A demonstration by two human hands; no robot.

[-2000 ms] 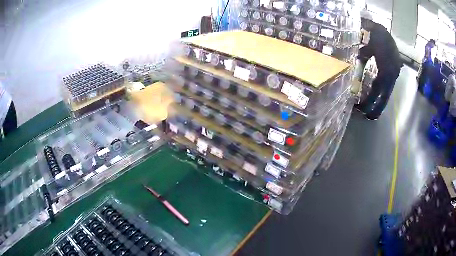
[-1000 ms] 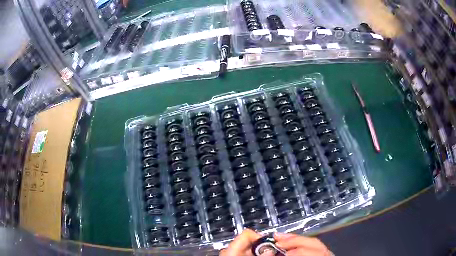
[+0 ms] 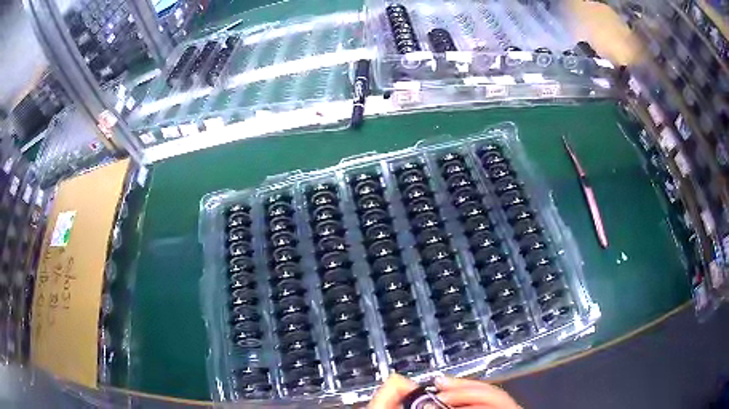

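Note:
A clear blister tray [image 3: 209, 272] lies on the green mat, with seven columns of round black parts standing on edge. The leftmost column has a gap near its front end. My left hand [image 3: 392, 392] and my right hand [image 3: 477, 394] are at the tray's front edge, cut off by the picture's bottom. Between them they hold a round black part [image 3: 421, 395] with a pale, shiny edge. The fingers partly hide it. I cannot tell whether a thin tool is in my right hand.
Pink tweezers [image 3: 590, 201] and a small white scrap [image 3: 622, 257] lie right of the tray. A cardboard sheet [image 3: 76, 272] is at left. Mostly unfilled back trays [image 3: 292, 68] and a black marker [image 3: 360, 94] are behind. Stacked trays [image 3: 667, 164] stand at right.
The view has swung from the stacks at right to the tray and hands. In the last second, the hands have moved slightly down and remain on the black part.

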